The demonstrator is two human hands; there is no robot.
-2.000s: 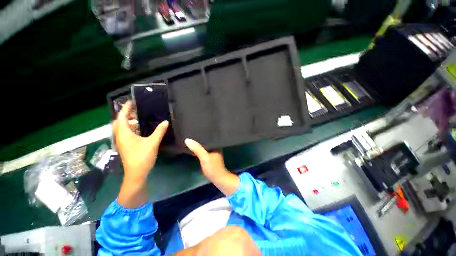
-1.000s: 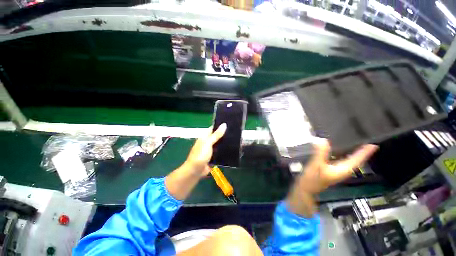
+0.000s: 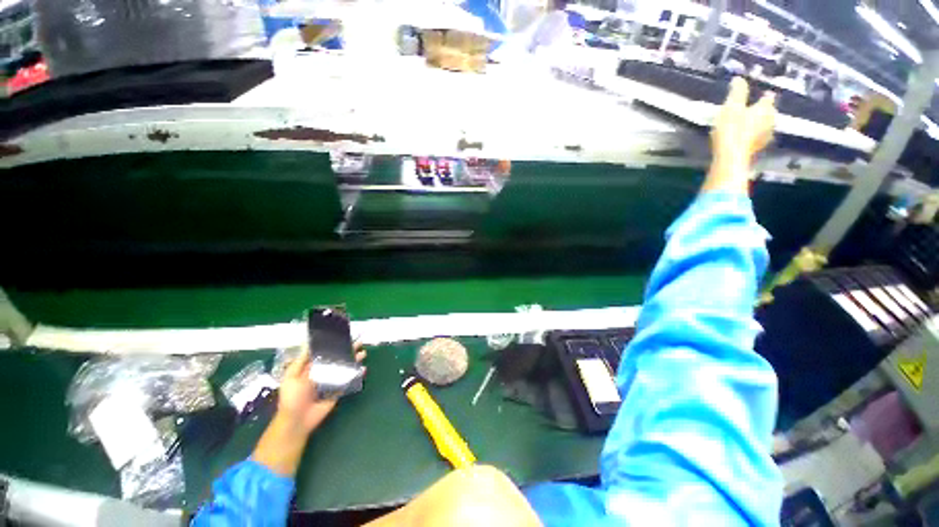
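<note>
My left hand (image 3: 301, 396) holds a phone unit (image 3: 333, 345), black glass side up, over the green bench mat. My right hand (image 3: 743, 129) is stretched far out to the upper right, at a black tray (image 3: 680, 80) on the pale upper shelf. Its fingers are raised and apart at the tray's edge; I see nothing held in it. A yellow electric screwdriver (image 3: 441, 422) lies on the mat. A round speckled screw dish (image 3: 442, 360) sits just beyond it. A phone tray (image 3: 579, 360) with a phone unit in it lies right of the dish, partly hidden by my right sleeve.
Clear small-part bags (image 3: 129, 412) lie at the left of the mat. Black pieces (image 3: 525, 371) lie between dish and tray. A white edge strip (image 3: 206, 336) runs behind. Stacked black trays (image 3: 839, 345) stand at the right. A pale shelf beam (image 3: 412, 134) crosses above the bench.
The empty black tray has gone from above the bench to the upper shelf. My right hand has reached up and away. My left hand has moved down and left with the phone unit.
</note>
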